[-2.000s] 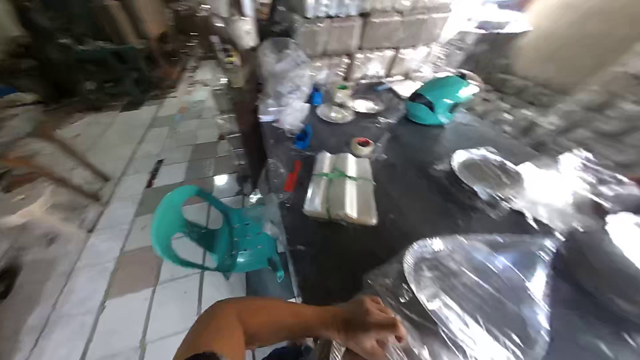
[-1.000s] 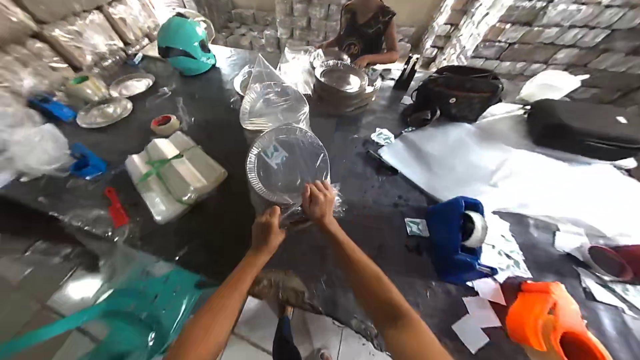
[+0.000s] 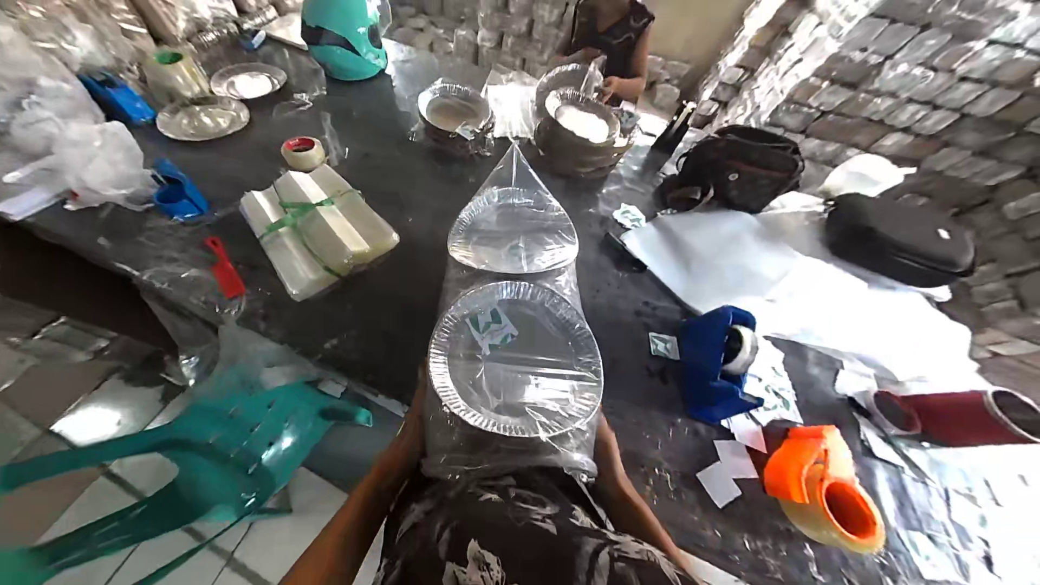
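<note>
A clear plastic bag of round foil trays (image 3: 516, 357) with fluted rims lies at the table's near edge, a label slip showing inside. Beyond it, the bag's pointed end (image 3: 513, 175) rises over another foil tray (image 3: 513, 227). My left hand (image 3: 418, 406) is at the bag's left side and my right hand (image 3: 605, 443) at its right side; the fingers of both are mostly hidden by the bag. A blue tape dispenser (image 3: 715, 366) stands to the right, and a bundle of clear plastic sleeves (image 3: 317, 231) tied with green string lies to the left.
Left are a green plastic chair (image 3: 244, 447), a red-handled tool (image 3: 223, 268), a tape roll (image 3: 303, 153) and a teal helmet (image 3: 345, 36). Right are an orange tape dispenser (image 3: 821, 483), a black bag (image 3: 735, 166) and a black case (image 3: 898, 240). A person (image 3: 609, 41) is across the table near stacked trays (image 3: 581, 134).
My hands have moved apart from the bag's near end, where they were close together a second ago, to its two sides. The view swung right after the first frame.
</note>
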